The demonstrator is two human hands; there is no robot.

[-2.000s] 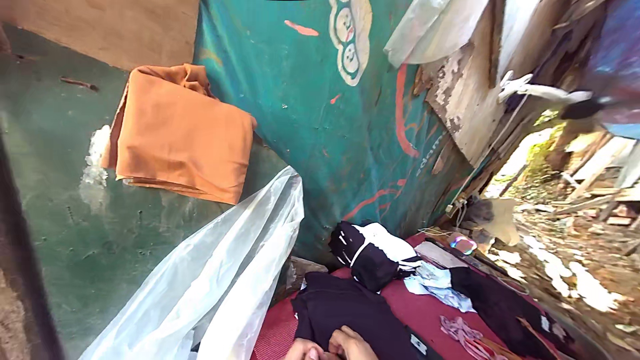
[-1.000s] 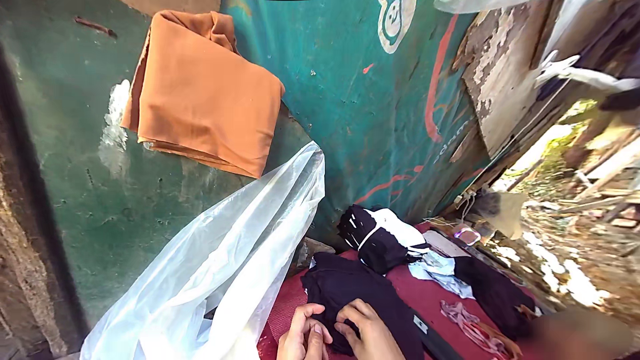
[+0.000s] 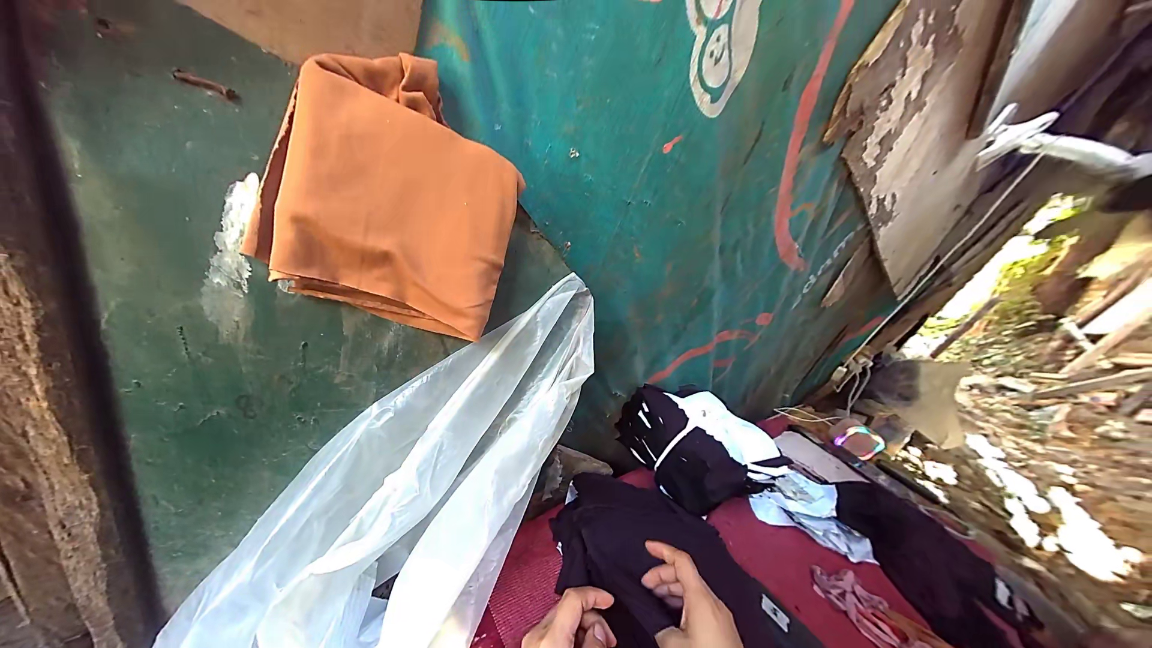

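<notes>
At the bottom of the head view, my left hand and my right hand are over a dark folded garment on a red cloth surface. The fingers of both are curled and a little apart from the other hand; whether they pinch the fabric is not plain. A pale tag or patch shows on the dark cloth to the right. Left of my hands rises a translucent plastic bag. Behind the garment lies a tied black and white cloth bundle.
A folded orange cloth hangs on the green wall. Right of my hands lie a light blue cloth, a pink stringy item and another dark garment. A white cord runs at the right, beside debris-covered ground.
My hands have moved apart from where they were together two seconds ago. The dark garment, bag and orange cloth remain in place.
</notes>
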